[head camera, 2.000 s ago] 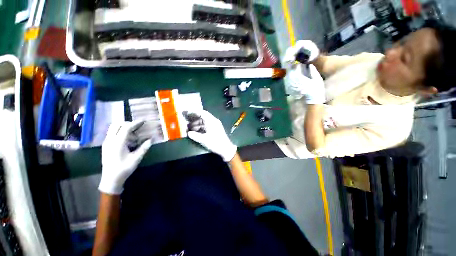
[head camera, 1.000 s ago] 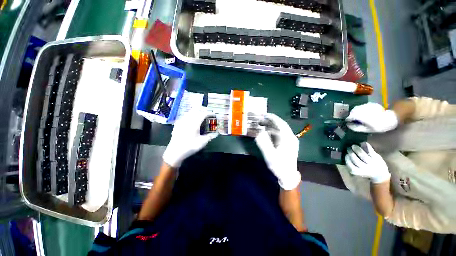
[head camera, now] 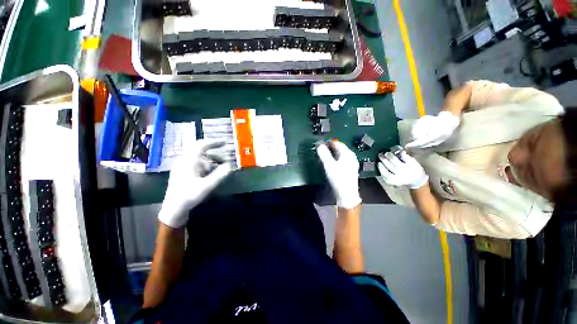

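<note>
My left hand, in a white glove, curls around a small grey component unit, mostly hidden by the fingers, at the lower left edge of the striped white sheet. A bright orange strip crosses the sheet. My right hand, also white-gloved, is to the right of the sheet, over the green bench. Its fingertips close on a small orange tool, whose thin tip points left.
A blue bin holds dark tools. Metal trays with unit rows stand ahead and left. Loose units, a pale square and a white tube lie right. A person's gloved hands are at the right.
My right hand has left the striped sheet, moved right and taken hold of the orange tool. My left hand stays by the sheet. The view has shifted between frames.
</note>
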